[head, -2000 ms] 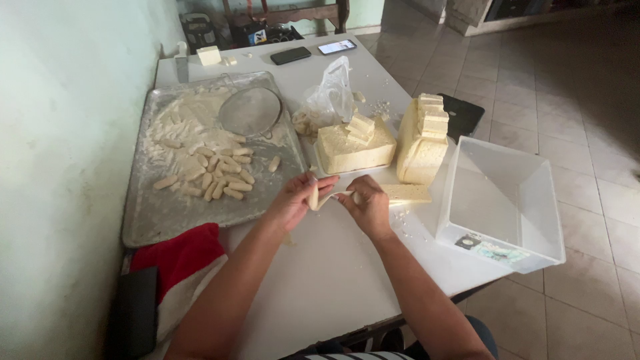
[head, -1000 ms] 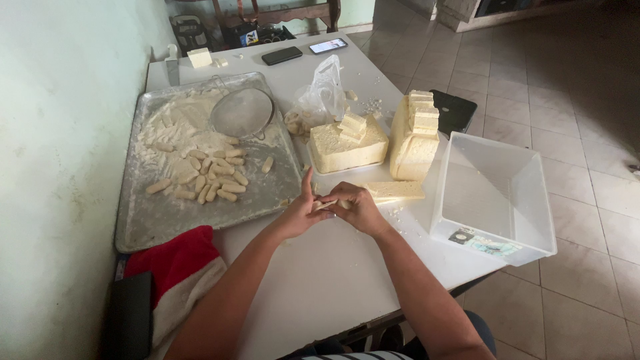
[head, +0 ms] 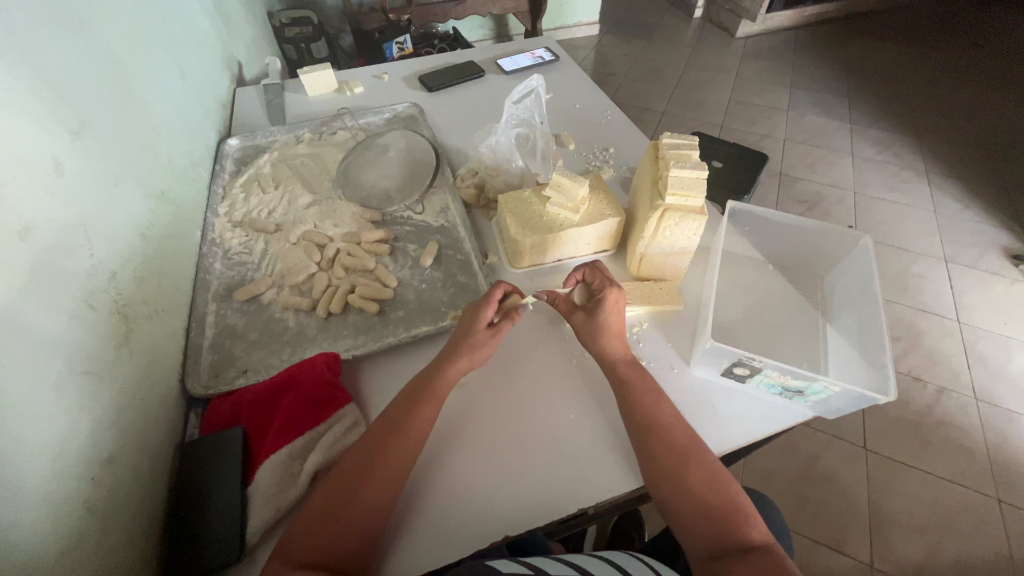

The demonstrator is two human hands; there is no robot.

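Note:
My left hand point(head: 490, 317) and my right hand point(head: 590, 307) meet over the table, pinching a thin pale strip of dough point(head: 531, 300) between them. Part of the strip is hidden by the fingers. Just beyond my hands, a cheese block point(head: 560, 228) sits on a tray with cut cheese sticks point(head: 568, 190) on top. A second, taller cheese block point(head: 662, 232) stands to its right, also topped with sticks. A flat cheese slab point(head: 652, 296) lies right of my right hand. To the left, floured dough-like sticks point(head: 344, 276) lie piled on a metal baking tray point(head: 400, 320).
A round sieve point(head: 388, 170) rests in flour on the tray. A clear plastic bag point(head: 520, 132), two phones point(head: 452, 76) and a knife point(head: 274, 100) lie farther back. An empty translucent bin point(head: 800, 296) stands at right. A red and white cloth point(head: 296, 424) is at near left.
My hands were farther apart two seconds ago with a strip stretched between them, then came together. Now they are slightly apart again, the pale strip between them.

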